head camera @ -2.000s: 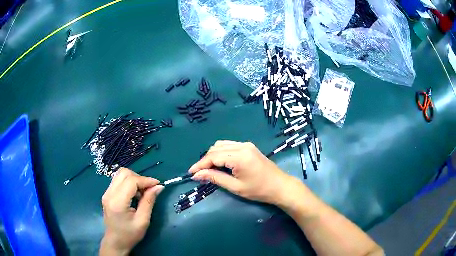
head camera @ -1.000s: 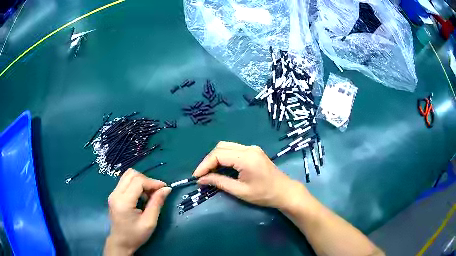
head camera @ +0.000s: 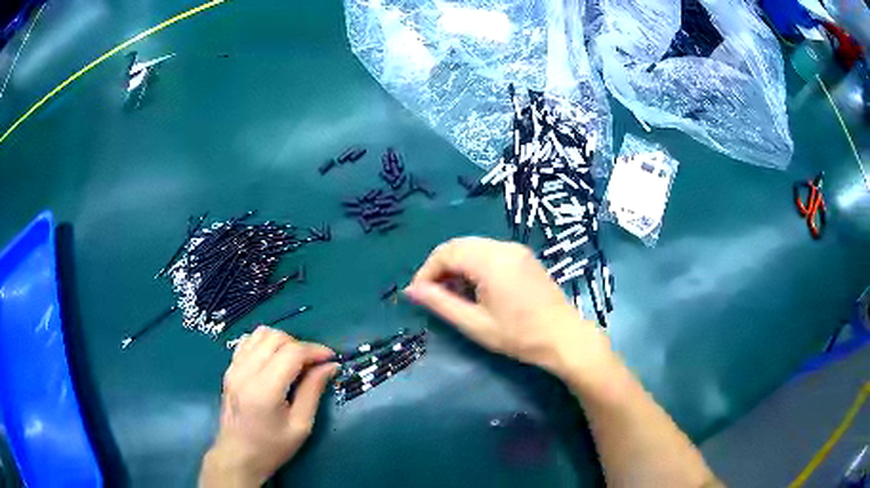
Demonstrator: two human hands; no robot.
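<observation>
My left hand (head camera: 272, 396) pinches the left end of a sleeved lead (head camera: 365, 349), a black wire with a white band, lying along the top of a small bundle of sleeved leads (head camera: 382, 372). My right hand (head camera: 501, 295) is above and right of the bundle. Its thumb and finger are close together beside a small black piece (head camera: 389, 292); I cannot tell if they hold it. The heap of wire leads with shiny ring ends (head camera: 238, 272) lies left. Short black tubes (head camera: 375, 210) lie scattered in the middle. The black-and-white sleeve pile (head camera: 553, 181) lies right, partly behind my right hand.
A clear bag (head camera: 448, 76) lies behind the sleeve pile, with a second clear bag (head camera: 735, 105) to its right. A whitish packet (head camera: 641, 191) is beside the pile. Orange-handled scissors (head camera: 811, 205) lie far right. A blue tray (head camera: 38, 353) is at the left edge. Small scraps (head camera: 138, 74) lie upper left.
My right hand has let go of the sleeved lead and moved up and right, uncovering the bundle's right end and the small black piece. My left hand has brought the lead down onto the bundle.
</observation>
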